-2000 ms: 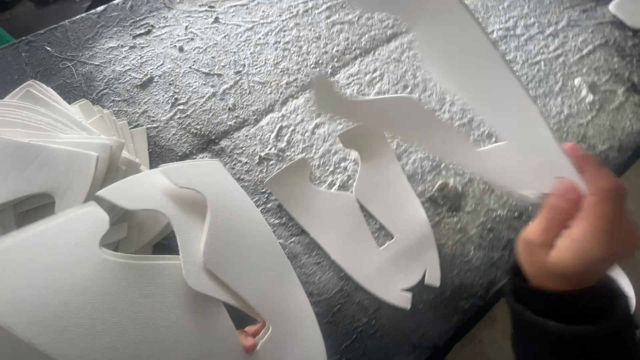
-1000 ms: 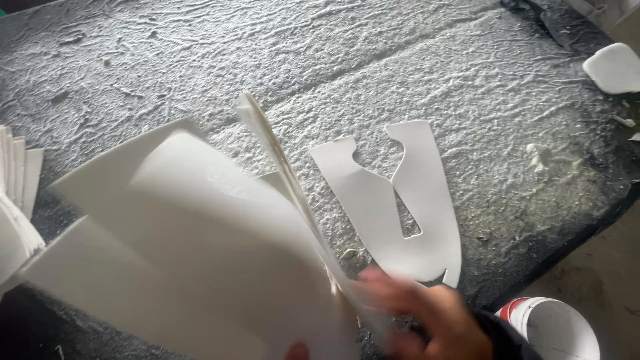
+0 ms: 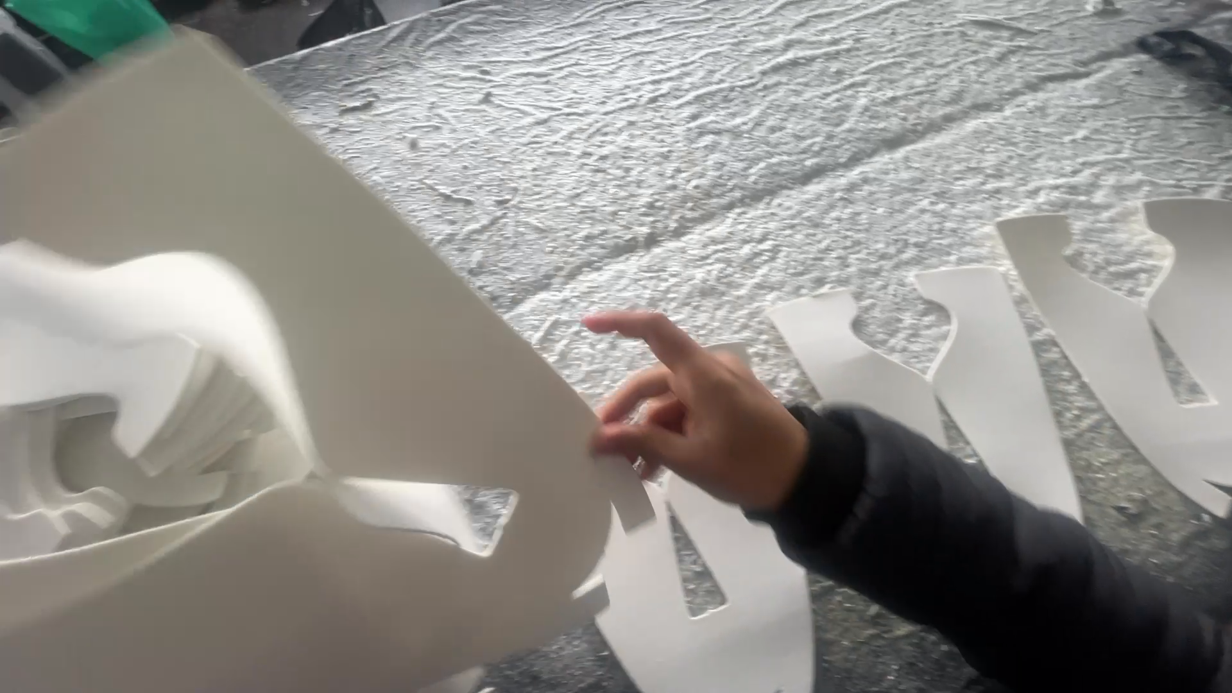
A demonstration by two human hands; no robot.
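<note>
My right hand (image 3: 707, 414), in a dark padded sleeve, reaches in from the right. Its thumb and fingertips are at the edge of a large white cut-out sheet (image 3: 385, 327), while the index finger points away from it. This sheet is bent, with a curved opening and a small slot near its lower end. Behind it at the left lies a stack of similar white cut-outs (image 3: 207, 423). Flat cut-outs lie in a row: one (image 3: 741, 577) under my hand, one (image 3: 1001, 385) beyond my wrist, one (image 3: 1107, 337) at the far right. My left hand is not visible.
The grey work surface (image 3: 674, 173) is rough, wrinkled and crossed by a long groove. A green thing (image 3: 96, 24) is at the top left beyond the table's edge. Something dark (image 3: 1189, 58) lies at the top right.
More flat cut-outs show in a row on the table than in the earlier frames. The view has swung left from a second ago, and the white bucket is out of view.
</note>
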